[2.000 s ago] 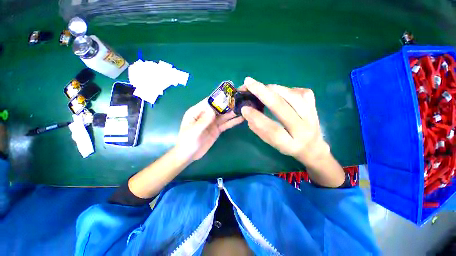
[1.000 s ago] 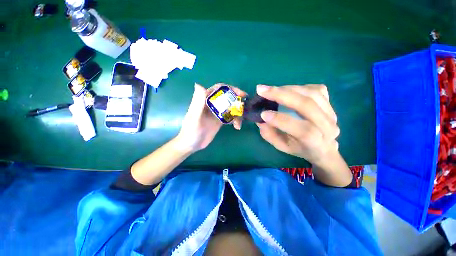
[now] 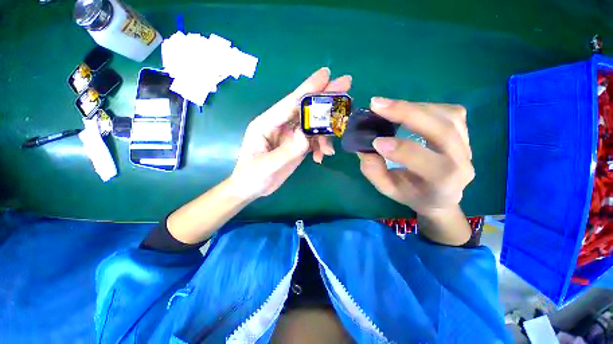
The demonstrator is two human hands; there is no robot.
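My left hand holds an open watch case by its edges, inside facing up, with a white battery and gold parts showing. My right hand holds the dark display between thumb and fingers, just right of the case. An orange-gold flex cable joins the case and the display. Something pale, possibly a wipe, shows between the fingers of my right hand. The display is apart from the case opening.
Solvent bottle, white wipes, smartphone, marker pen, several set-aside open watches and a white strip lie left. Blue bin of red clamps stands right. Red-clamped pieces show at the bench edge.
Both hands have moved slightly right and the case has turned more level. The display and flex cable show more plainly. The view has shifted, so the items at left sit higher.
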